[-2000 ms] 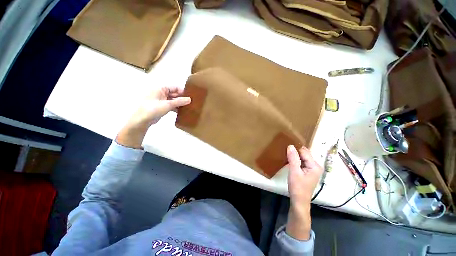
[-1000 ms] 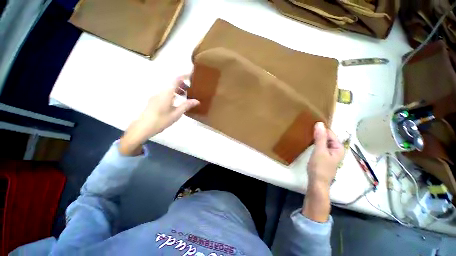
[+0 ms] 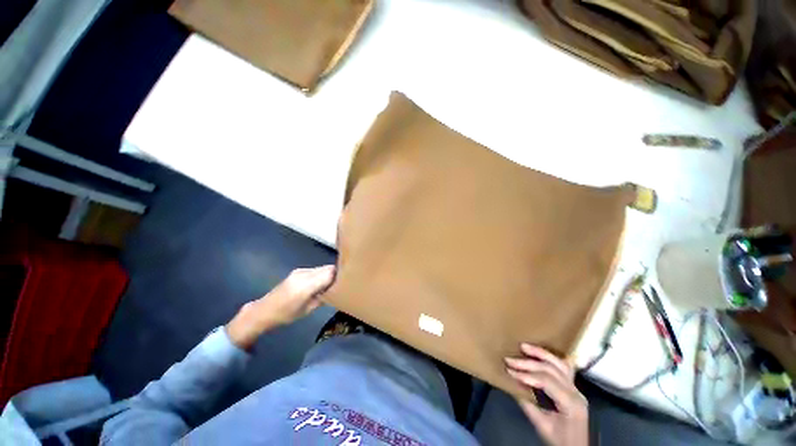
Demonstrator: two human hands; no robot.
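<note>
A tan-brown bag body [image 3: 471, 226] lies spread over the table's front edge, its near side hanging towards my lap. A small white label [image 3: 430, 325] shows near its near edge, and pale binding runs down its right edge. My left hand [image 3: 305, 289] grips the near left corner, with some fingers hidden by the cloth. My right hand [image 3: 548, 383] is at the near right corner, its fingers over the cloth and its thumb hidden. No leather patches show.
Brown bags lie at the back left [image 3: 288, 39] and back right [image 3: 646, 43] of the white table [image 3: 218, 122]. To the right are a slim mottled tool [image 3: 682, 141], a yellow block [image 3: 643, 198], a tool cup [image 3: 694, 272], red-and-black snips [image 3: 663, 327], a pen-like tool [image 3: 625, 305] and cables.
The bag has come nearer to me, over the table edge. The panel with two darker patches has gone from view and the white label now shows. Both hands have moved down towards my lap.
</note>
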